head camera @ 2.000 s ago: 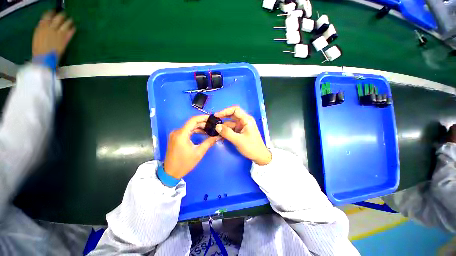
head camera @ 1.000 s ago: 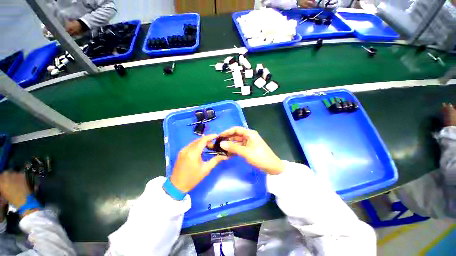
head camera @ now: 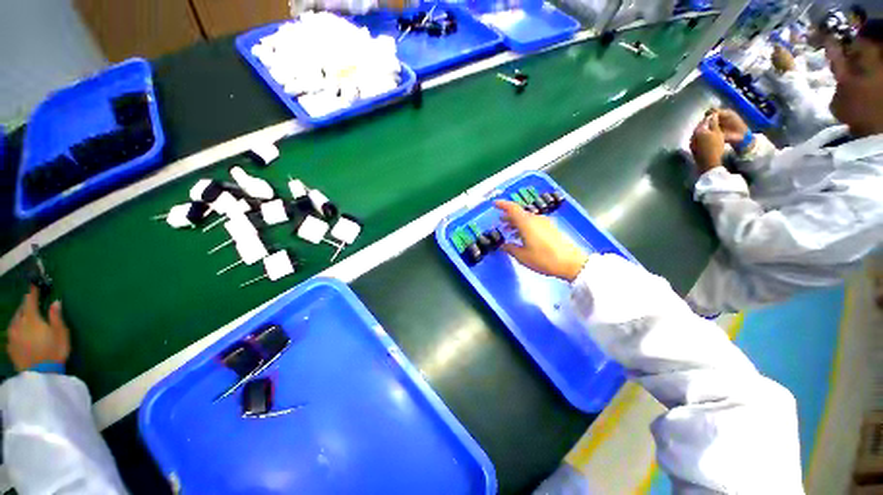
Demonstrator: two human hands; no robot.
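My right hand [head camera: 542, 242] is over the upper part of the right blue tray [head camera: 629, 263], thumb and index finger apart beside a group of black units with green strips [head camera: 481, 244]. A second such group [head camera: 535, 200] sits beyond the fingers. My left hand [head camera: 37, 336], at the left edge over the green belt, has its fingertips at a dark unit with a lead [head camera: 39, 278]; whether it is gripped is unclear. Three black units with leads [head camera: 257, 394] lie in the nearer work tray [head camera: 339, 290], which the bottom edge cuts off.
White-bodied units with leads [head camera: 247, 239] cluster on the green belt [head camera: 407, 174]. Across it stand a tray heaped with white parts [head camera: 329, 68], a tray of black units [head camera: 92, 155] and more trays. A person in a white coat [head camera: 804, 213] sits at the right.
The view has turned right and tilted. My hands have parted from the black unit held between them over the work tray: the right moved to the right tray, the left out to the belt.
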